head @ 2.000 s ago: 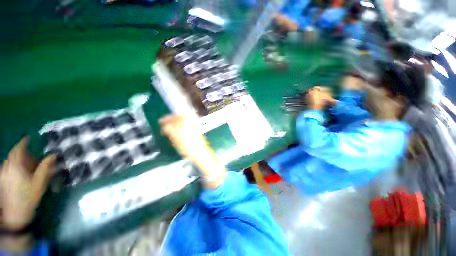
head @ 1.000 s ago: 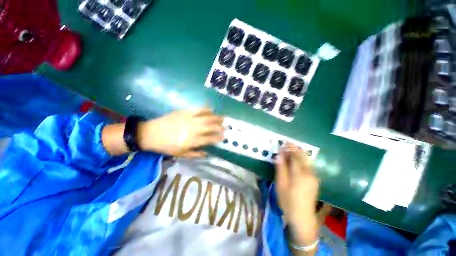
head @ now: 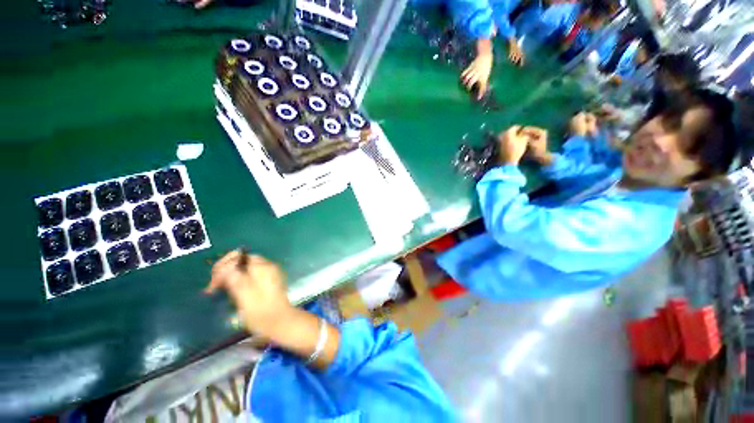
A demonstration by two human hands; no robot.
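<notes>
Several dark square parts with round centres lie in three rows on a white-bordered tray (head: 43, 287) at the left. They show no white rings. My right hand (head: 256, 293), with a pale bracelet, is in front of the tray's right side, above the green mat. Its fingers are curled around a short dark object (head: 242, 261), likely tweezers; the tips cannot be made out. My left hand is not in view.
A tall stack of trays (head: 285, 103) with white-ringed parts stands on white sheets beyond my hand. A small white scrap (head: 189, 151) lies above the tray. A person in blue (head: 570, 223) sits at the right, near loose dark parts (head: 475, 157). A metal upright (head: 376, 49) stands behind the stack.
The view has swung right since a second ago. My left hand and the dotted white strip have left the picture. My right hand is now seen off the strip, with fingers curled.
</notes>
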